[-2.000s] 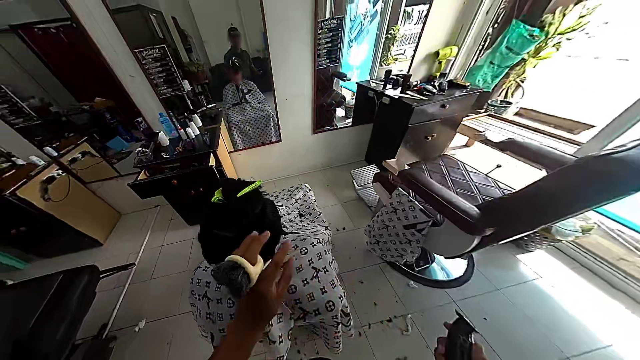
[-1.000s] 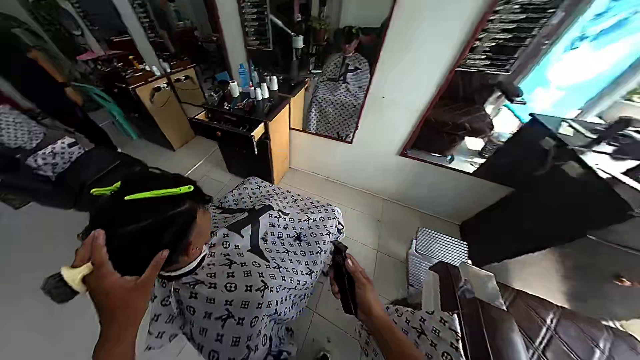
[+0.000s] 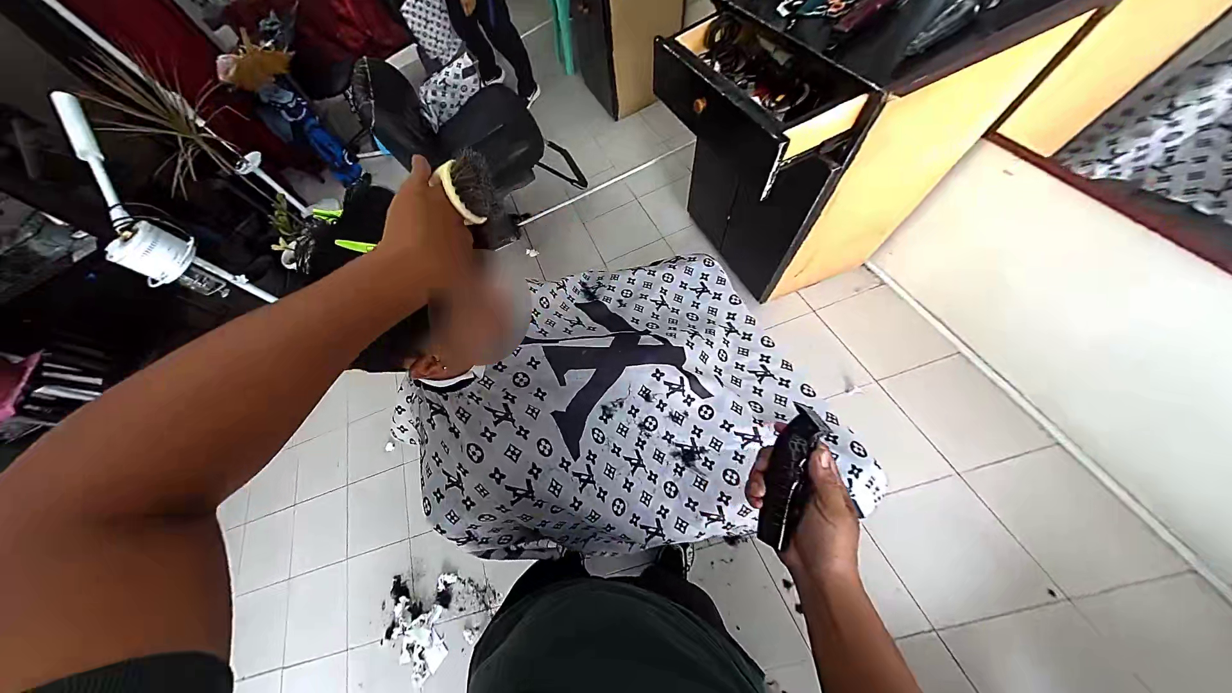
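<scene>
A seated person wears a white patterned barber's cape (image 3: 664, 385) with loose hair clippings on it. Green hair clips (image 3: 355, 246) sit in the person's dark hair. My left hand (image 3: 433, 226) is at the front of the head and holds a round duster brush (image 3: 470, 185) with a pale yellow band, its dark bristles pointing up and right. Low at the right, in front of the cape, my right hand (image 3: 818, 500) grips a black hair clipper (image 3: 791, 476), blade end up and away from the head.
A black cabinet (image 3: 731, 202) with an open, filled drawer (image 3: 741, 82) stands ahead. At the left is a white lamp-like device (image 3: 152, 252) on an arm. Farther back are a black chair (image 3: 481, 135) and another person's legs (image 3: 493, 38). Hair and white scraps (image 3: 421, 640) lie on the tiles.
My left hand with the brush has moved from the back of the head to its front. The clipper stays in my right hand. The view has swung left.
</scene>
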